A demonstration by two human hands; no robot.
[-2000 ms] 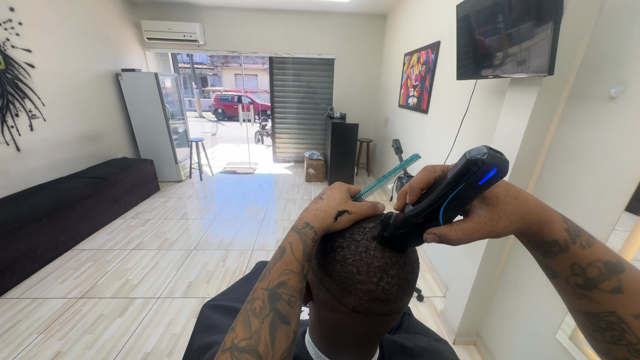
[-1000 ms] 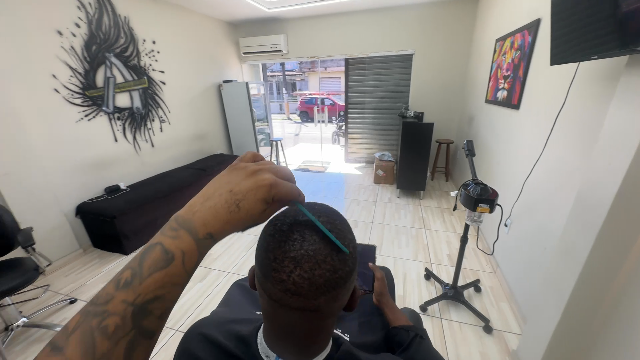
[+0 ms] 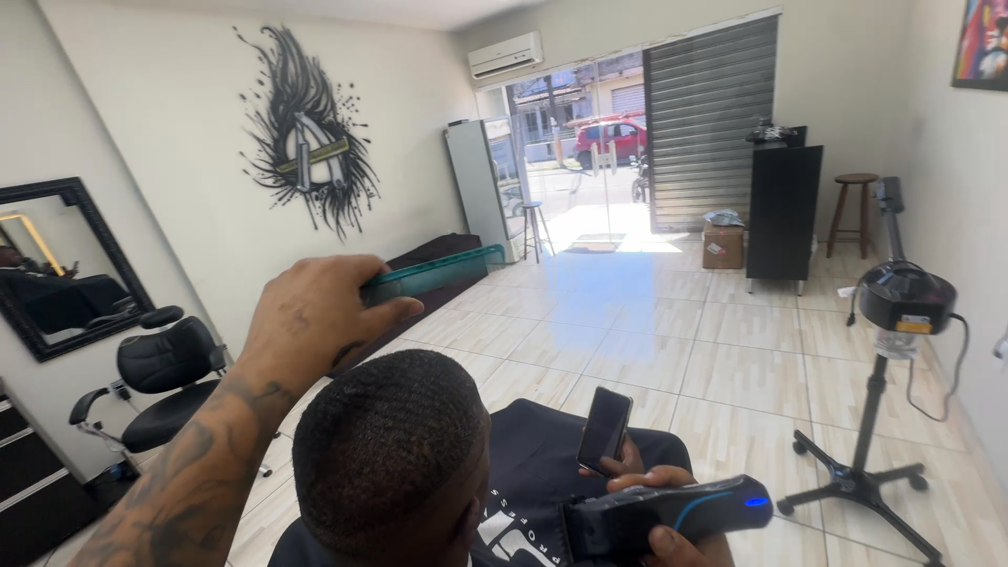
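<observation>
My left hand (image 3: 331, 303) is raised just above a seated person's head (image 3: 390, 441), its fingers closed round one end of a green comb (image 3: 441, 266) that points right. At the lower right, my right hand (image 3: 685, 535) grips a black hair clipper (image 3: 669, 512) with a lit blue light, its blade end toward the person's shoulder. The head has short dark hair, and a black barber's cape (image 3: 543, 441) with white print covers the person. Beyond the clipper, the person's hand holds a smartphone (image 3: 605, 431).
A wheeled hair steamer (image 3: 906, 295) stands at right on a black stand. To the left are a black salon chair (image 3: 169, 378) and a framed mirror (image 3: 71, 268). A dark covered bench (image 3: 441, 272) runs along the wall; a black cabinet (image 3: 783, 213) and cardboard box (image 3: 723, 246) stand farther back.
The comb, over the hair one second ago, is now lifted off the head. My right hand and the clipper, unseen then, are back in view at lower right. The view has swung left since two seconds ago.
</observation>
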